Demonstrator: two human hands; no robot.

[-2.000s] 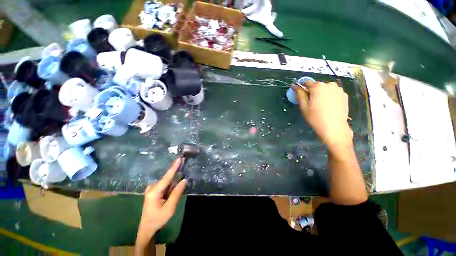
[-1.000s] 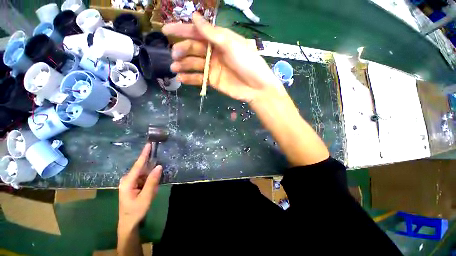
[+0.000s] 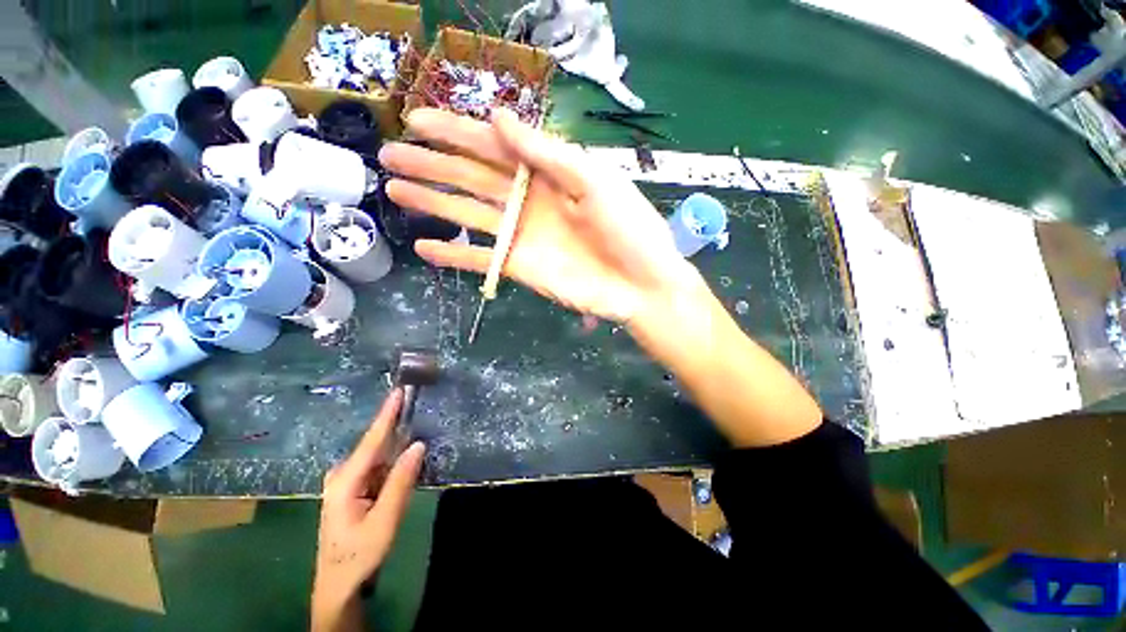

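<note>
My left hand (image 3: 366, 504) holds a hammer with a dark blocky head (image 3: 417, 368) low over the front of the bench. My right hand (image 3: 556, 228) is spread, palm showing, in front of the housing pile and below the trays in the picture. A thin punch with a pale handle (image 3: 504, 235) lies across its palm under the thumb, metal tip pointing down. A light-blue housing (image 3: 700, 224) stands alone to the right of my right wrist. Light-blue, white and black housings (image 3: 253, 269) are piled at the left; my right fingers hide part of the pile's right edge.
Two cardboard trays of small parts (image 3: 356, 59) (image 3: 479, 82) stand at the back. A white glove or cloth (image 3: 580, 47) and a slim dark tool (image 3: 632, 122) lie beside them. White boards (image 3: 994, 303) are at the right. Tiny specks litter the dark-green bench (image 3: 556, 426). Open cartons (image 3: 93, 543) stand below.
My right hand has left the light-blue housing and moved left towards the pile, opening its fingers around the punch. My left hand still holds the hammer. The view has shifted slightly.
</note>
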